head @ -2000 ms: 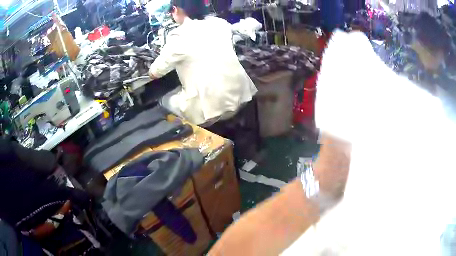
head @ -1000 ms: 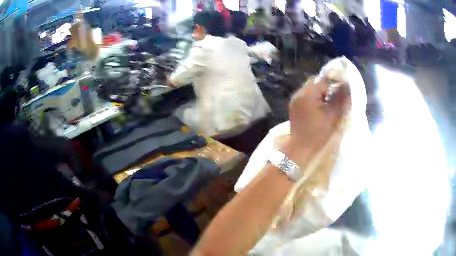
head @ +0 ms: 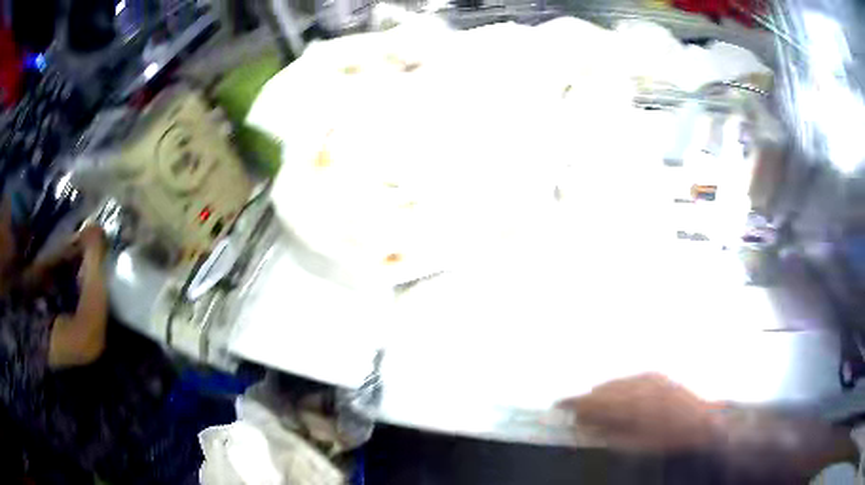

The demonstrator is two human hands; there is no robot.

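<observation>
A large heap of cream-white fabric (head: 398,152) lies on the white sewing table (head: 313,332). Strong glare hides most of its folds and its right boundary. My right hand (head: 645,412) is blurred and comes in from the right edge, resting at or just above the table's front edge. Its fingers point left, and I cannot tell whether it holds anything. My left hand is not in view. Part of what looks like a sewing machine, with small orange and dark marks (head: 702,192), shows washed out at the right.
A beige machine end (head: 185,166) with a red light stands at the left of the table. Another person's bare arm (head: 90,303) is at the far left. A whitish fabric bundle (head: 251,455) hangs below the front edge. A green object (head: 248,99) is behind the machine.
The view has swung from the aisle, cartons and seated worker to the white table. The raised hand with the wristband and white fabric has left view. My right hand has appeared.
</observation>
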